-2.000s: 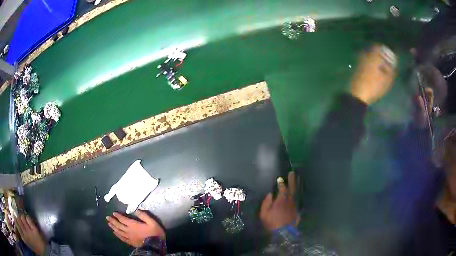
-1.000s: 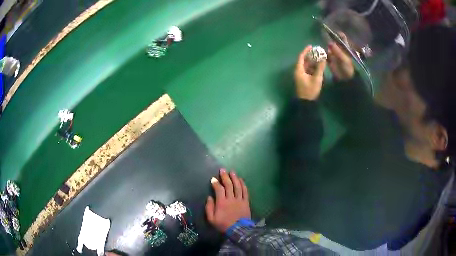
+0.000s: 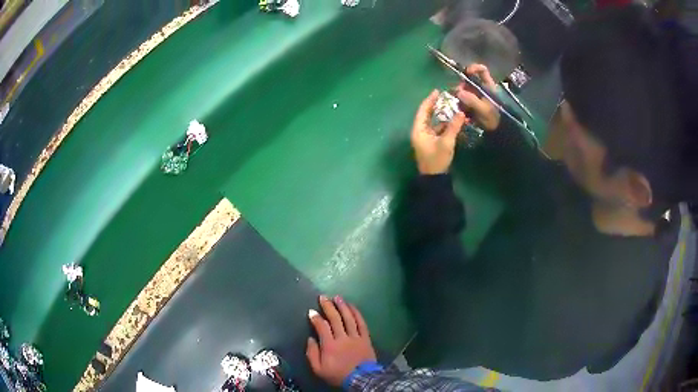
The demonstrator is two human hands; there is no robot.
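Two wired board assemblies lie side by side on the dark bench mat at the bottom edge, the left one [image 3: 236, 367] and the right one [image 3: 266, 360], both cut off below. My right hand [image 3: 340, 344] rests palm down at the mat's right edge, to the right of them and apart, fingers spread and empty. A blue band circles its wrist. My left hand is out of the picture. The tip of the white cloth [image 3: 151, 383] shows at the bottom left.
A person in dark clothing [image 3: 528, 268] at the right holds a white assembly [image 3: 447, 108] near a long thin tool. More assemblies [image 3: 184, 149] lie spread on the green belt [image 3: 252, 99]. A worn speckled rail [image 3: 168, 283] edges the belt.
The view has swung right and my left hand has left the picture. My right hand stays flat on the mat. The neighbour now holds an assembly in raised hands.
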